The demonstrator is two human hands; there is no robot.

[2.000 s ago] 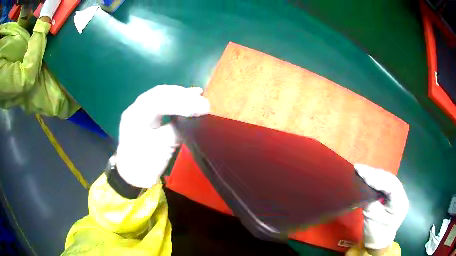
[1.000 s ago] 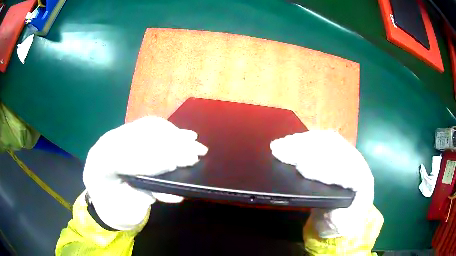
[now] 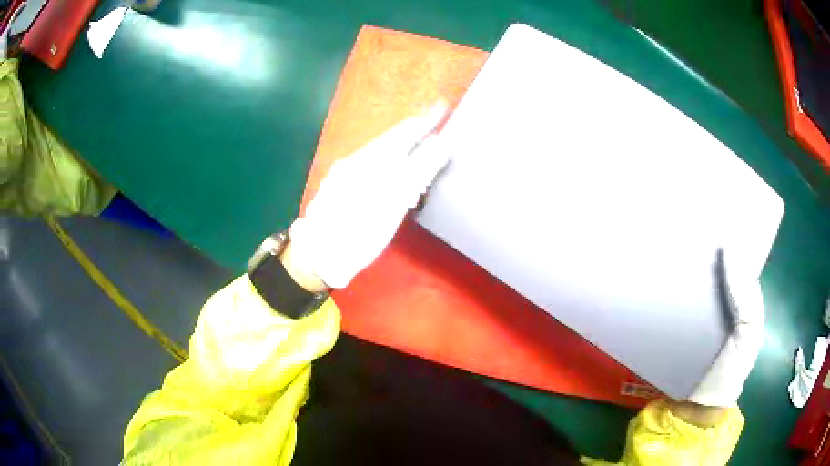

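Observation:
A tablet computer (image 3: 592, 200) is held tilted over an orange-red foam pad (image 3: 437, 305), its pale, bright flat side facing me. My left hand (image 3: 364, 200), in a white glove with a black wristwatch (image 3: 284, 284) behind it, is at the tablet's left edge. My right hand (image 3: 735, 337), also in a white glove, grips the tablet's lower right edge. The pad lies on the green bench, with a small label (image 3: 640, 390) at its lower right corner. The tablet hides the pad's right part.
A white cloth (image 3: 106, 31) lies at the upper left, near a red pad (image 3: 60, 32). A person's yellow sleeve (image 3: 41, 155) is at the left edge. Another tablet on a red pad (image 3: 796, 127) is at the upper right. A white piece (image 3: 806, 371) lies by a red object (image 3: 814, 423) at the right.
The tablet has been turned from its dark side and long edge to its pale side, and now lies higher and further right. Both hands have moved to its left and right edges.

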